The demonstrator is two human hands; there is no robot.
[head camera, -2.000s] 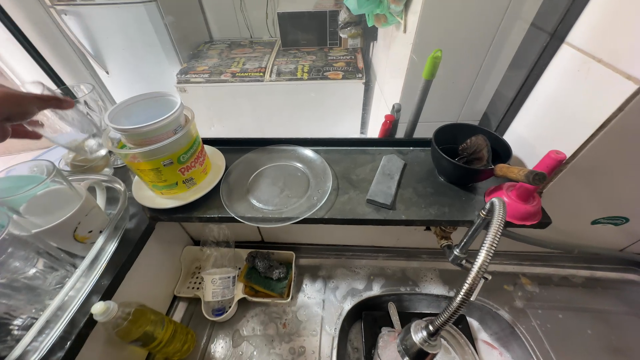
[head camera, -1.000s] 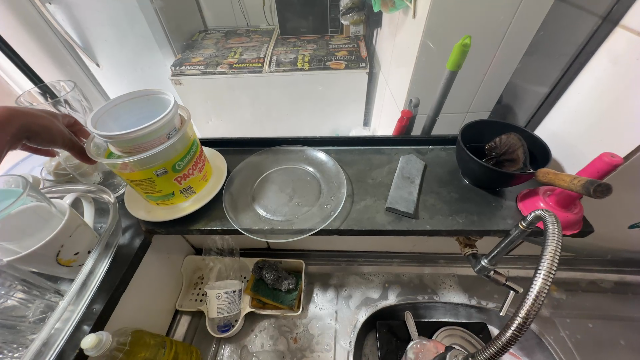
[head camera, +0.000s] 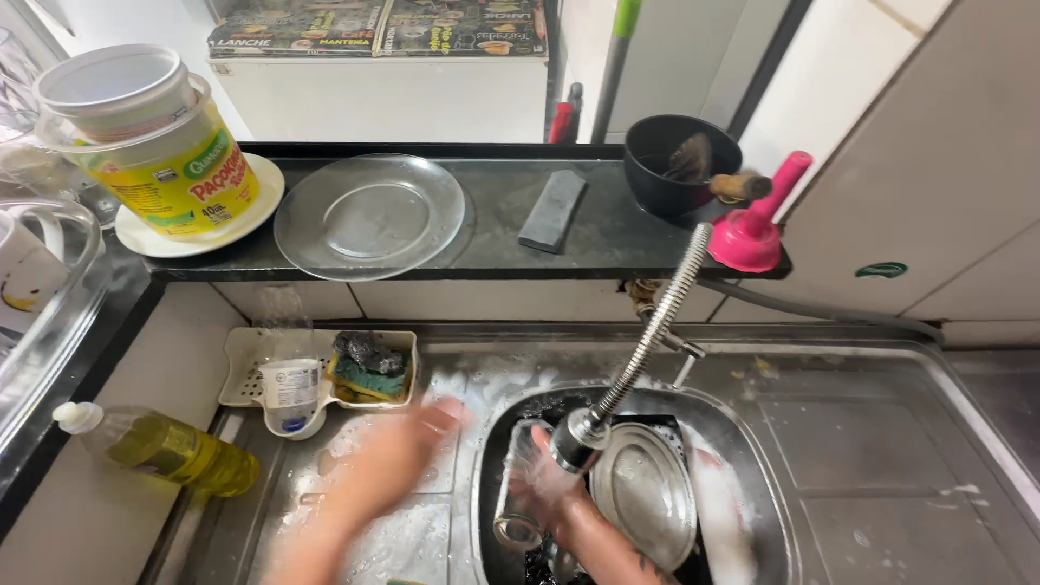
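Observation:
My right hand [head camera: 546, 487] is in the sink basin [head camera: 479, 504] under the spring faucet [head camera: 578, 439], around a drinking glass [head camera: 517, 520] that lies tilted there. Beside it, a round metal lid [head camera: 646, 487] leans in the basin. My left hand [head camera: 414, 439] is blurred over the wet steel drainboard [head camera: 406, 528], left of the basin; nothing shows in it. Nearest to it is a white caddy [head camera: 236, 357] with a green and yellow sponge [head camera: 370, 382], steel wool [head camera: 366, 351] and a small plastic cup [head camera: 291, 386].
A bottle of yellow liquid [head camera: 175, 451] stands left. Along the dark ledge [head camera: 487, 260] are stacked plastic tubs [head camera: 162, 154] on a plate, a glass plate [head camera: 370, 215], a sharpening stone [head camera: 552, 211], a black pot [head camera: 682, 171] and a pink plunger [head camera: 751, 231].
My left hand has gone from the glassware beside the tubs to over the drainboard. My right hand now shows in the basin with a glass. The view has shifted down toward the sink.

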